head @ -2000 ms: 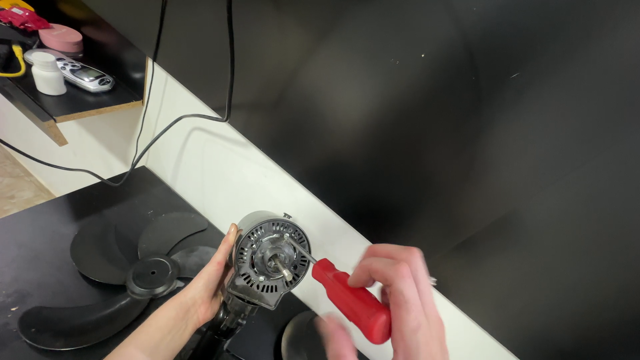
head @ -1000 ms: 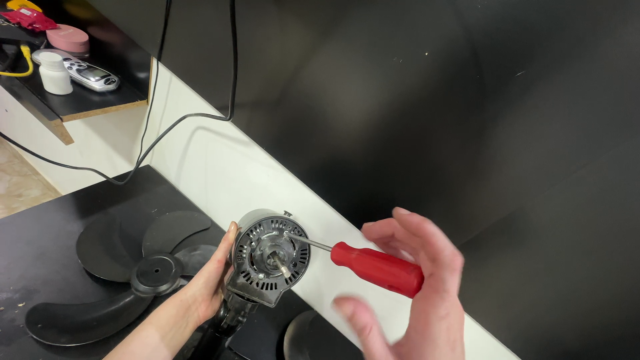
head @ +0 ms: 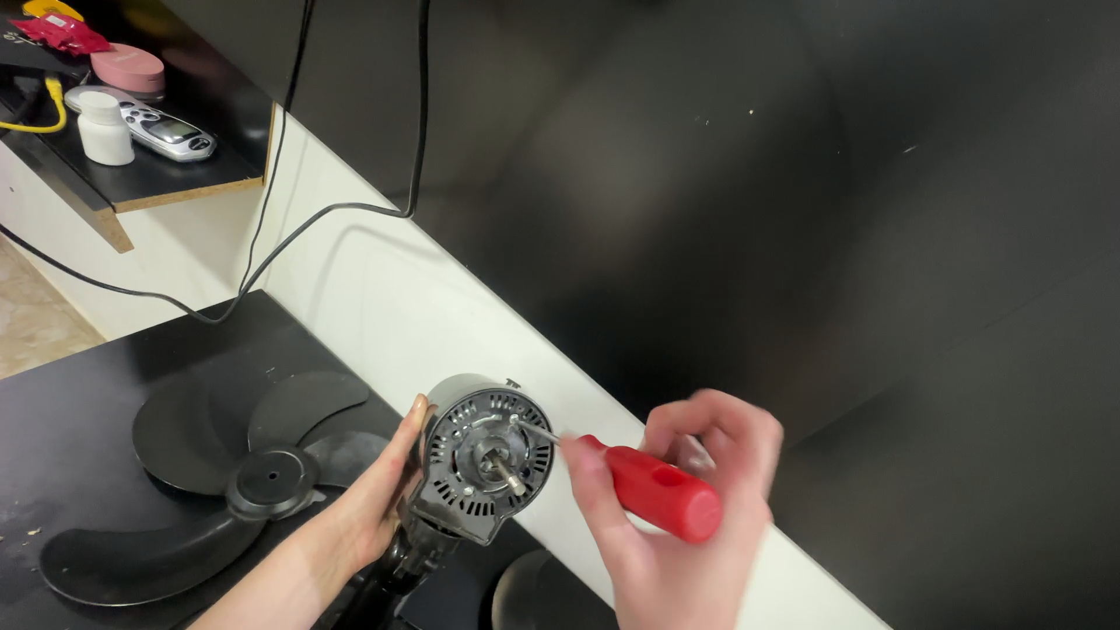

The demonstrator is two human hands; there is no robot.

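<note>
My left hand point(head: 385, 490) grips the left side of a fan's motor housing point(head: 451, 437), its slotted front face and bare metal shaft point(head: 506, 472) turned toward me. A screwdriver with a red handle point(head: 656, 486) reaches in from the right, its tip at a screw on the upper part of that face. My right hand point(head: 700, 490), slightly blurred, is around the handle, with the thumb against its front end and the other fingers curled behind. Below the housing, the dark fan neck point(head: 394, 569) runs down out of view.
A black fan blade point(head: 273, 481) assembly lies on the black tabletop point(head: 201, 350) at left. Black cables point(head: 337, 207) hang across the white panel. On the upper-left shelf point(head: 188, 194) are a white bottle point(head: 107, 136), a silver handheld device point(head: 175, 133), a pink round case point(head: 129, 68) and a yellow cable point(head: 57, 105).
The screwdriver's handle now slants down to the right, more steeply than a second ago. My right hand's thumb has come up against the handle, where its fingers were spread apart. My left hand stays on the housing.
</note>
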